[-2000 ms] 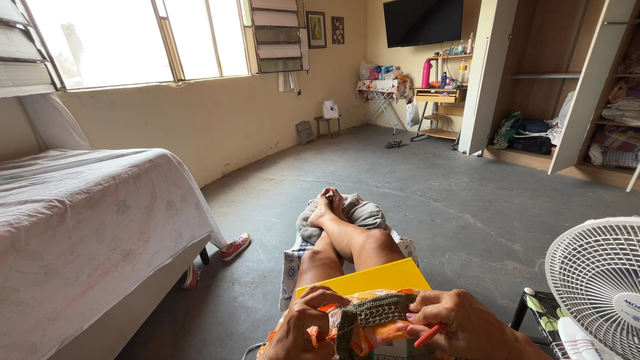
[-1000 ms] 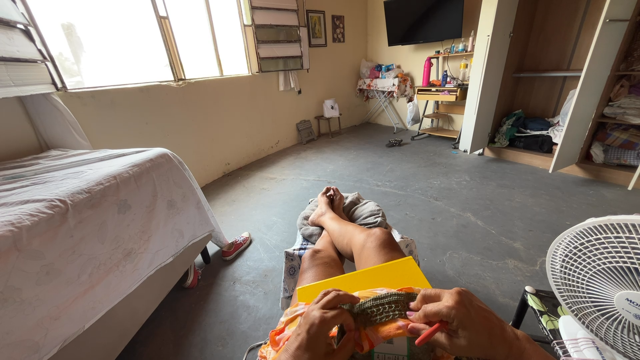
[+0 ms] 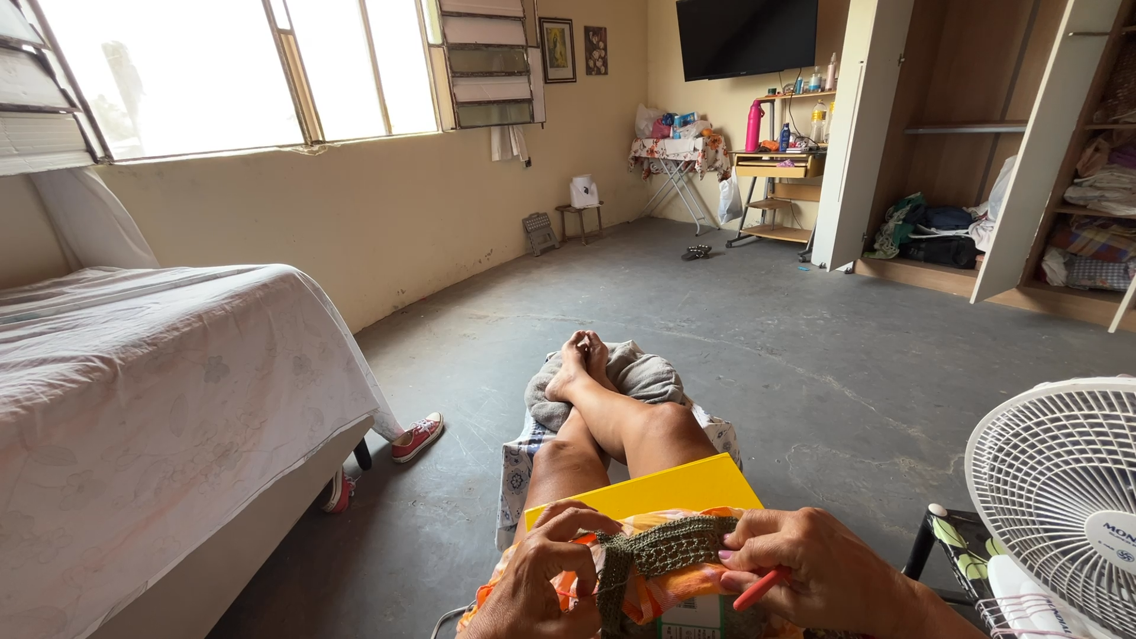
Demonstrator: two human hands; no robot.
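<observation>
An olive-green crocheted strip (image 3: 679,546) lies across an orange patterned cloth (image 3: 683,581) on my lap. My left hand (image 3: 555,568) pinches the strip's left part, where it bends downward. My right hand (image 3: 799,564) grips the strip's right end between thumb and finger and also holds a red-handled tool (image 3: 761,587), perhaps a crochet hook; its tip is hidden. Behind the strip a flat yellow board or book (image 3: 652,488) rests on my thighs. A label with print shows below the cloth.
My crossed legs rest on a grey cushion (image 3: 652,377). A white fan (image 3: 1056,479) stands at the right beside a small rack (image 3: 963,550). At the left are a bed (image 3: 177,373) and red sneakers (image 3: 417,437). Open wardrobes (image 3: 958,89) stand at the back right.
My left fingers have shifted slightly on the crocheted strip, and its left part now hangs in a bend beside them. My right hand keeps the red tool.
</observation>
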